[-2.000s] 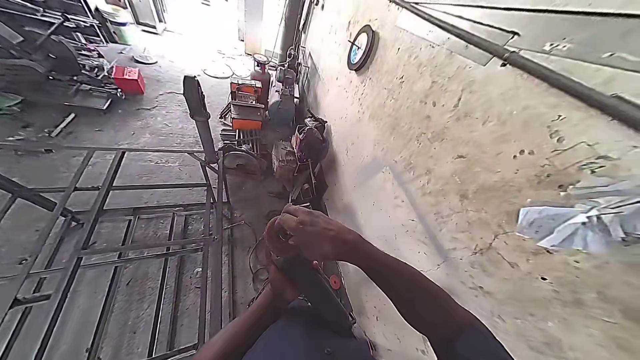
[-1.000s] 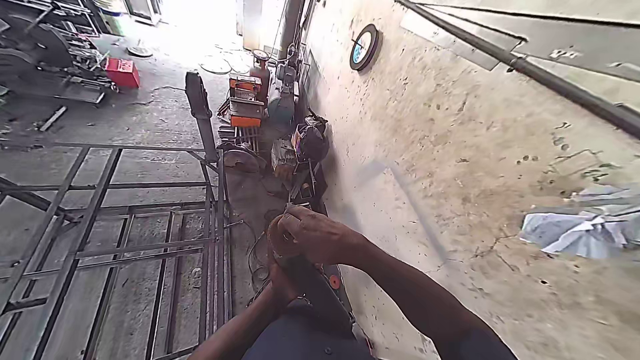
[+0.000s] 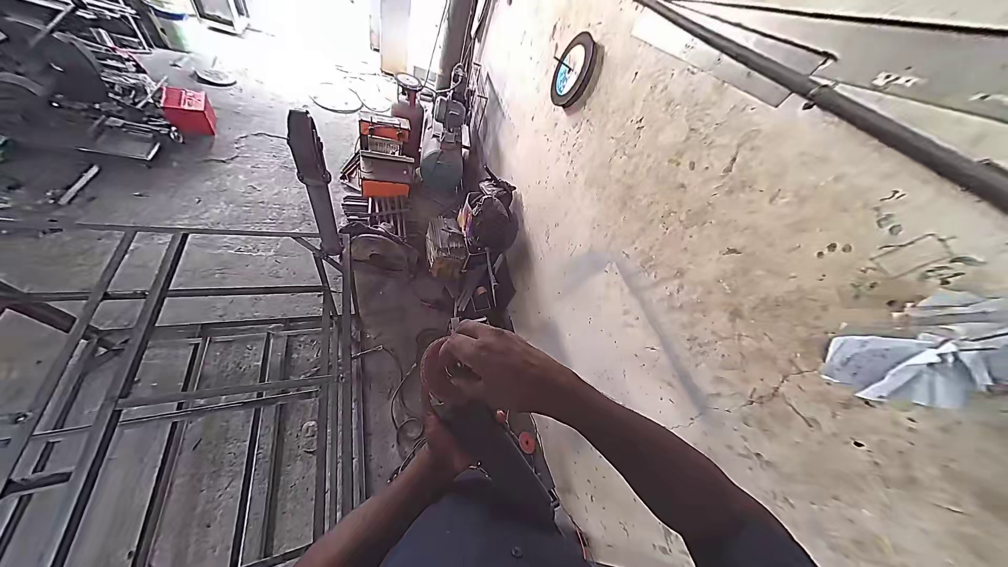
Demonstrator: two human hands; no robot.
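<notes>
Close to my body, near the lower middle of the head view, my left hand [image 3: 445,449] is closed around a dark tool [image 3: 480,433], which looks like an angle grinder. A reddish-brown disc [image 3: 438,370] stands at the tool's far end. The fingers of my right hand [image 3: 492,362] curl over the disc's right side and touch its face. My hands partly cover both the tool and the disc, so the tool's far end is hard to make out.
A welded steel frame [image 3: 181,291] of bars fills the left. Ahead stand an orange and grey machine [image 3: 386,157], a gas cylinder [image 3: 409,118] and a dark bag [image 3: 492,216]. A stained wall [image 3: 669,236] with a round clock [image 3: 575,69] rises at right. Cables lie beside the hands.
</notes>
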